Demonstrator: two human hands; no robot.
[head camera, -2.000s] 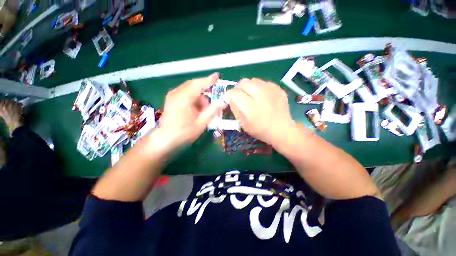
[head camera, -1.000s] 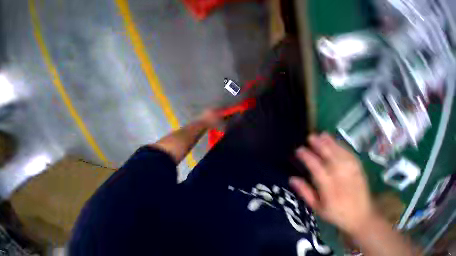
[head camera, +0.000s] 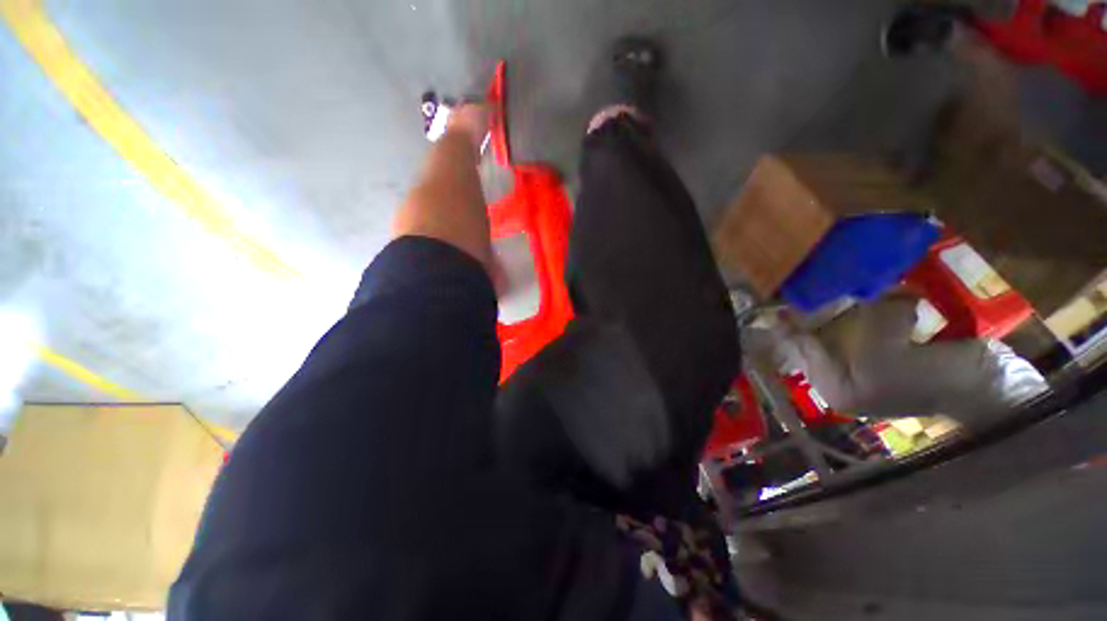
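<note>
My left arm reaches down to the grey floor beside a red plastic stool. My left hand (head camera: 464, 118) is small and partly blurred, with its fingertips at a small white unit with dark parts (head camera: 433, 114). The unit seems to be gripped at the fingers, low over or on the floor; the exact contact is hard to see. My right hand is not in view.
The red stool (head camera: 552, 231) stands beside my dark-trousered leg (head camera: 649, 243). A cardboard box (head camera: 103, 497) is at lower left. Brown boxes (head camera: 777, 224), a blue bag or sheet (head camera: 862, 257) and red stools are at right, near the dark bench edge (head camera: 874, 485).
The view has swung from the bench down to the floor. My left hand has reached the small white unit that lay on the floor. My right hand has left the picture.
</note>
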